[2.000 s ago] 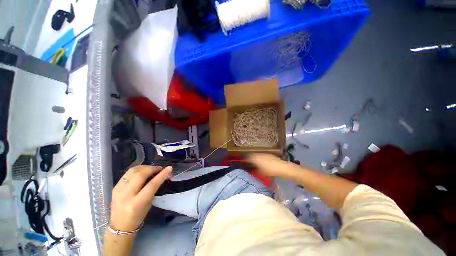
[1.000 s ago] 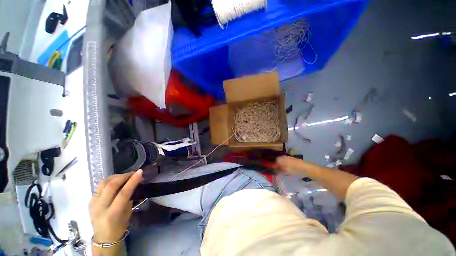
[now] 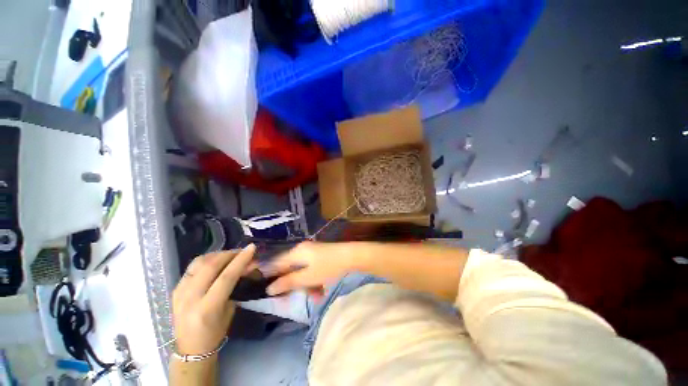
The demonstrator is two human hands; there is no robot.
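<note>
My left hand [image 3: 205,298], with a bracelet, is closed on the black fabric strip [image 3: 253,287] just off the table edge. My right hand [image 3: 305,265] is blurred and reaches across my lap to the strip, close beside my left fingers; its grip is unclear. The strip shows only as a short dark piece between the hands; the rest is hidden by my right hand and arm. A thin pale cord [image 3: 332,220] runs from the tangled cord pile [image 3: 389,183] in the open carton [image 3: 381,131] down towards my hands.
The white machine table with its ruler-marked edge [image 3: 143,181] is at left. On it lie snips [image 3: 111,205], tweezers [image 3: 110,256] and looped black tape [image 3: 72,309]. A blue crate [image 3: 309,79], white cone [image 3: 351,15], white bag [image 3: 219,90] and red object [image 3: 283,154] stand beyond. Scraps litter the floor.
My right hand has moved left from the far part of the strip to beside my left hand. My left hand has shifted slightly right. The long stretch of strip across my lap is now mostly hidden.
</note>
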